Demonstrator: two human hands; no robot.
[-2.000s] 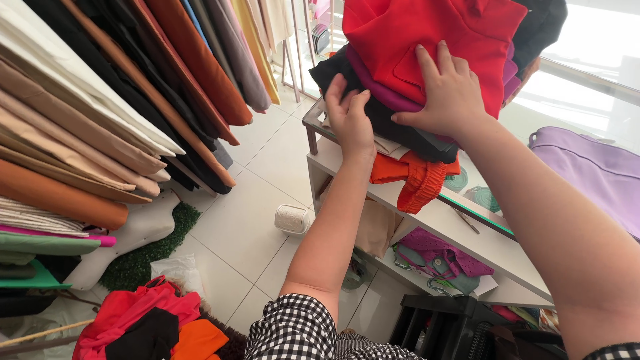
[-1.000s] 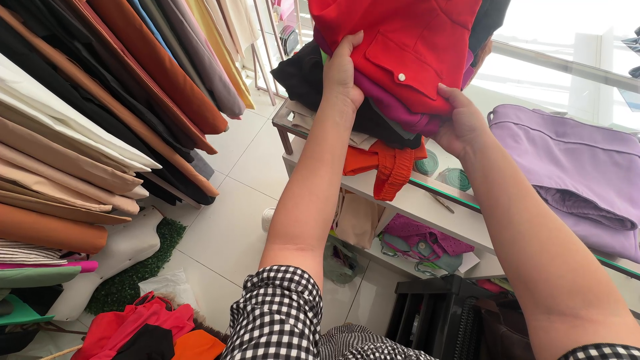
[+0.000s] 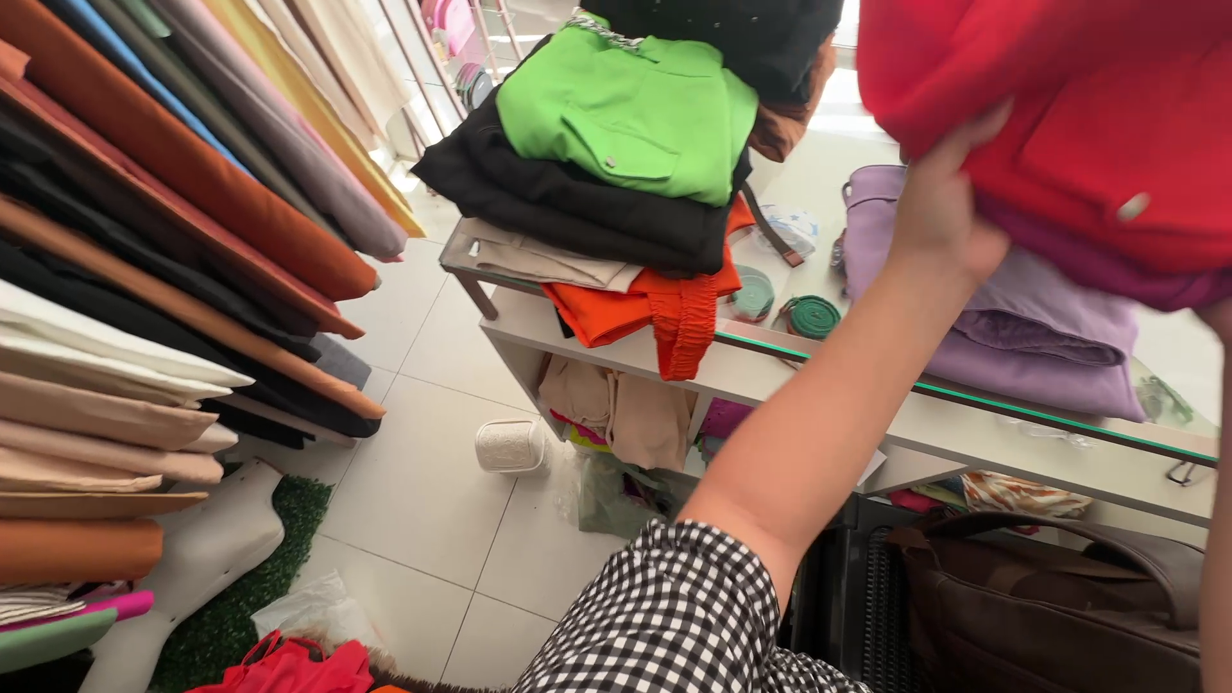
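A red folded garment with a flap and button (image 3: 1088,125) is held up at the upper right, a magenta garment (image 3: 1068,255) beneath it. My left hand (image 3: 953,202) grips the left side of these garments. At the right edge my right hand (image 3: 1218,318) shows only in part, at their lower right corner. Left of them, a bright green folded garment with a flap pocket (image 3: 626,106) lies on black folded garments (image 3: 597,202). Under those are a beige garment (image 3: 549,258) and an orange one (image 3: 664,308) hanging over the counter edge.
A lavender folded garment (image 3: 1039,356) lies on the glass-topped counter (image 3: 962,390), near a coiled green belt (image 3: 810,316). Hanging clothes (image 3: 192,144) fill the left. A white container (image 3: 510,446) stands on the tiled floor. A dark brown bag (image 3: 1049,597) is at the lower right.
Both hands have lifted the red and magenta garments off the pile and moved them right, over the lavender garment. The green garment is now uncovered.
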